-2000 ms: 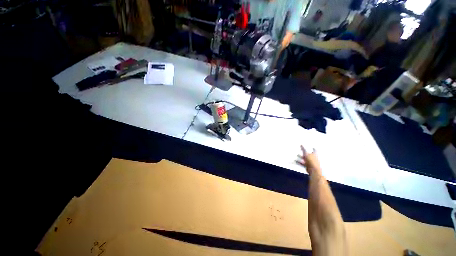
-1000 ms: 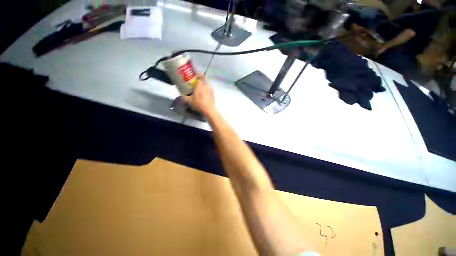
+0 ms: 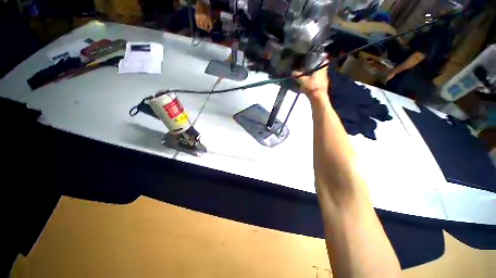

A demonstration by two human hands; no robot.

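Observation:
My right hand [image 3: 314, 82] is at the end of a bare forearm that reaches up from the bottom right. Its fingers are closed round the dark cable [image 3: 239, 87] of the small electric cutter, beside the upright cutting machine; the fingertips are blurred. The small cutter [image 3: 173, 115], white with a red-yellow label, stands tilted on the white table near the dark fabric. The straight-knife cutting machine [image 3: 277, 103] stands on its flat metal base. A tan card pattern [image 3: 163, 239] lies on navy-black fabric [image 3: 217, 198] in front of me. My left hand is not in view.
A second metal base [image 3: 225, 69] stands behind. White paper [image 3: 141, 58] and dark tools or sticks [image 3: 70, 68] lie at the far left. A loose dark fabric heap [image 3: 359, 108] and a folded dark stack [image 3: 459, 149] are at the right. A person's arm [image 3: 408, 65] shows beyond the table.
My right hand first reached left to the small cutter, then let go of its body and moved right and up to the cable. The cutter still stands on the table. The view has shifted.

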